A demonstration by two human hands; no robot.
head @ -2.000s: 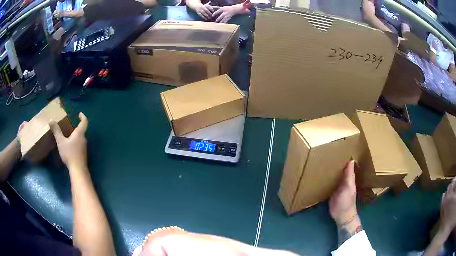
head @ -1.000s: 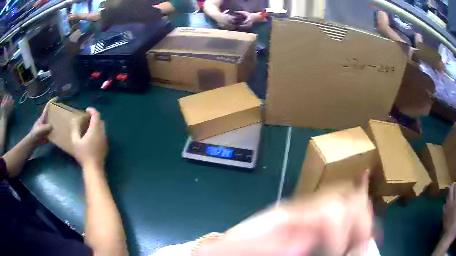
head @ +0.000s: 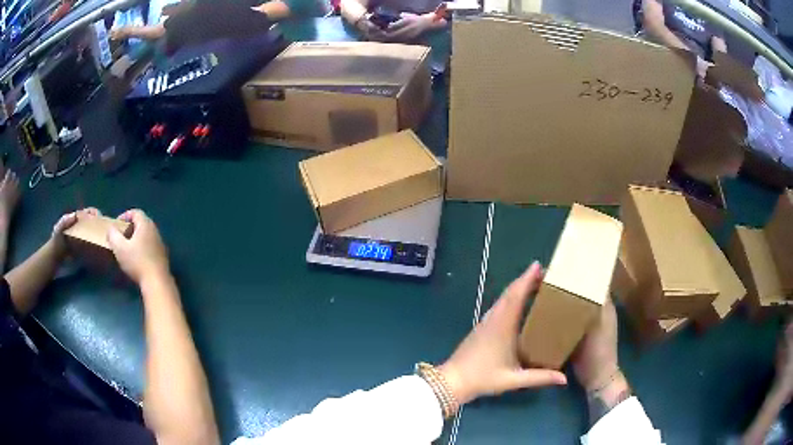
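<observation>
A closed brown box (head: pixel 576 269) is held upright between my two hands over the right part of the table. My left hand (head: pixel 500 343) grips its left side, thumb low on its front. My right hand (head: pixel 596 349) is against its right side, partly hidden behind it. Another closed brown box (head: pixel 369 178) lies slantwise on the digital scale (head: pixel 383 248), whose blue display seems to read 0234. The tall cardboard sign (head: pixel 569 113), handwritten "230-239", stands behind.
Several brown boxes (head: pixel 669 252) stand at the right. A larger carton (head: pixel 335 91) and a black electronic unit (head: pixel 196 104) are at the back left. A person at the left holds a small brown box (head: pixel 94 231). Other people's hands show opposite and at the right edge.
My left hand has come in from the bottom edge and taken hold of the box. The box has turned to show a narrow side. The person at the left has turned their box and holds it lower.
</observation>
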